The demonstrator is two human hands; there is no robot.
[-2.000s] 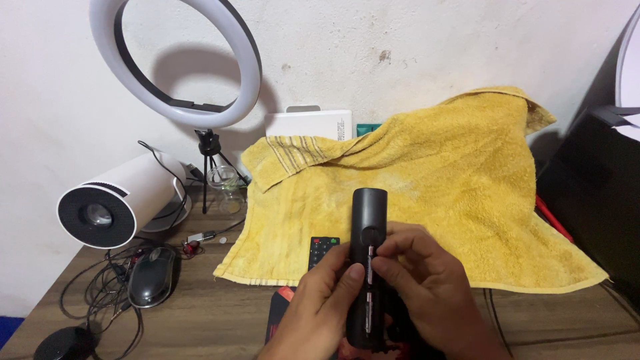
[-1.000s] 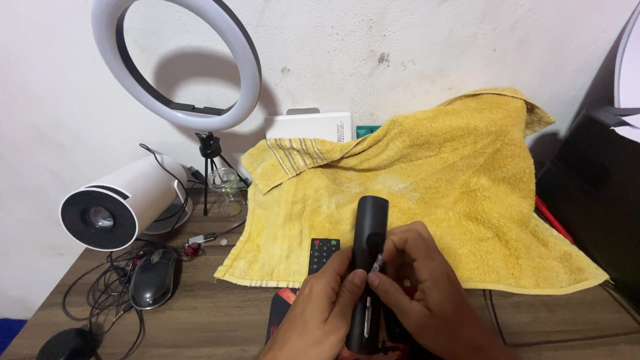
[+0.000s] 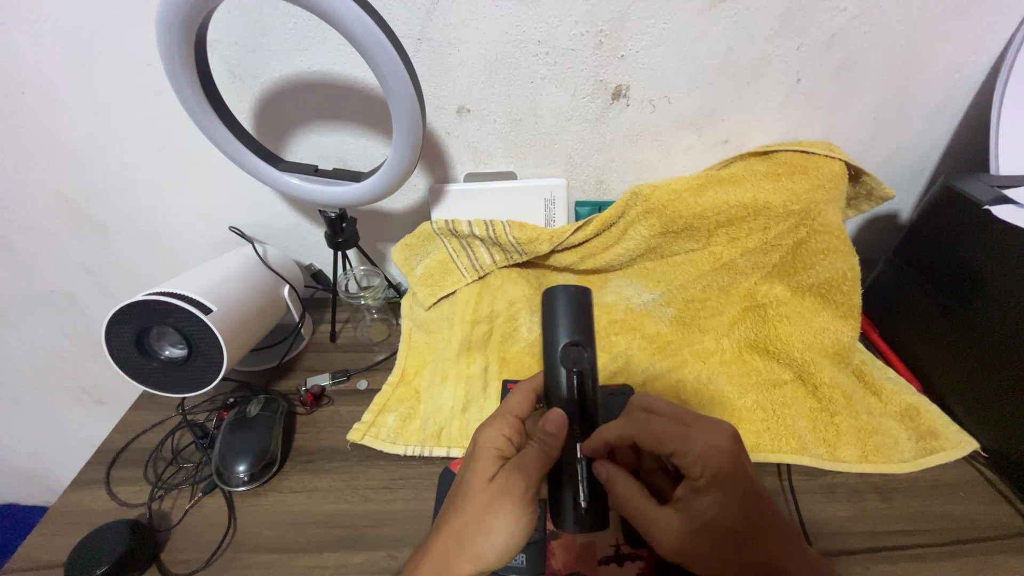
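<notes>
A black cylindrical device [image 3: 570, 320], with a round recess and a narrow lengthwise slot, stands out in front of the yellow towel. My left hand [image 3: 512, 464] grips its left side, the thumb lying along the front. At the lower part of the slot, the thumb and index finger of my right hand [image 3: 672, 472] touch a small shiny metallic piece [image 3: 582, 472]; whether they pinch it is unclear. Behind and below the hands, partly hidden, lie a dark remote control [image 3: 512, 390] and other dark items with a printed reddish surface [image 3: 588, 552].
A yellow towel [image 3: 720, 320] covers the back of the wooden desk [image 3: 360, 496]. To the left are a white projector [image 3: 232, 296], a computer mouse [image 3: 250, 442], tangled cables [image 3: 160, 472], a ring light [image 3: 400, 104] on a small tripod and a clear jar [image 3: 368, 300]. A black object [image 3: 952, 320] borders the right.
The black device was lower and slightly tilted one second ago; it is now more upright. My right fingers have moved down along its slot, leaving the round recess uncovered.
</notes>
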